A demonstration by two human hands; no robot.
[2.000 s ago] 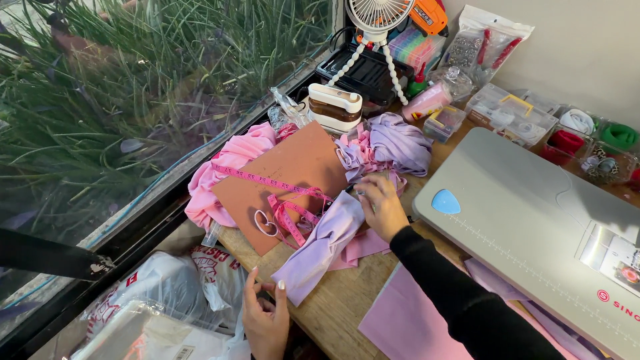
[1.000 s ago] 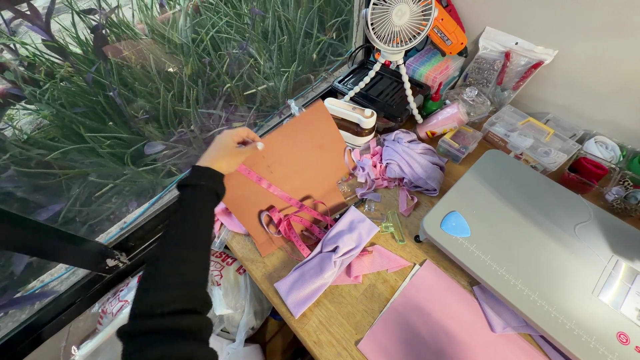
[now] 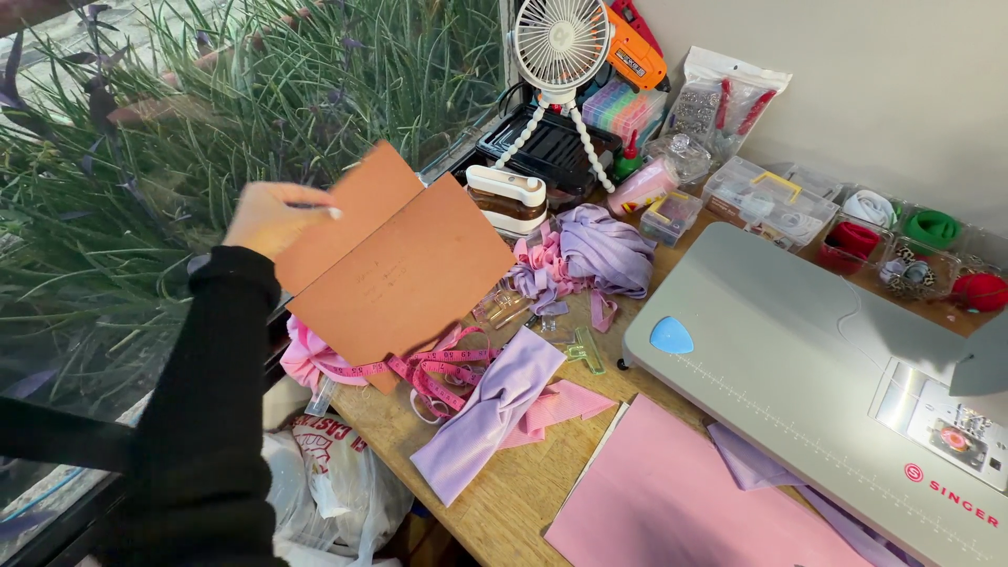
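Observation:
At the left, my left hand grips one brown card sheet by its edge, raised and tilted. Beneath and beside it lies another brown card sheet bearing handwriting. A pink tape measure is tangled below the cards, next to a lilac twisted fabric headband. Under the headband are pink fabric scraps. A clear greenish clip lies to its right. Lilac fabric is bundled behind. My right hand is out of view.
A Singer sewing machine fills the right side, with pink fabric before it. A white fan, a glue gun and plastic boxes stand behind. The window is at left; plastic bags sit below the table edge.
My right hand, at the fabrics two seconds ago, has left the view. My left hand has moved from the table's front edge to the brown card and lifted one sheet away from the other.

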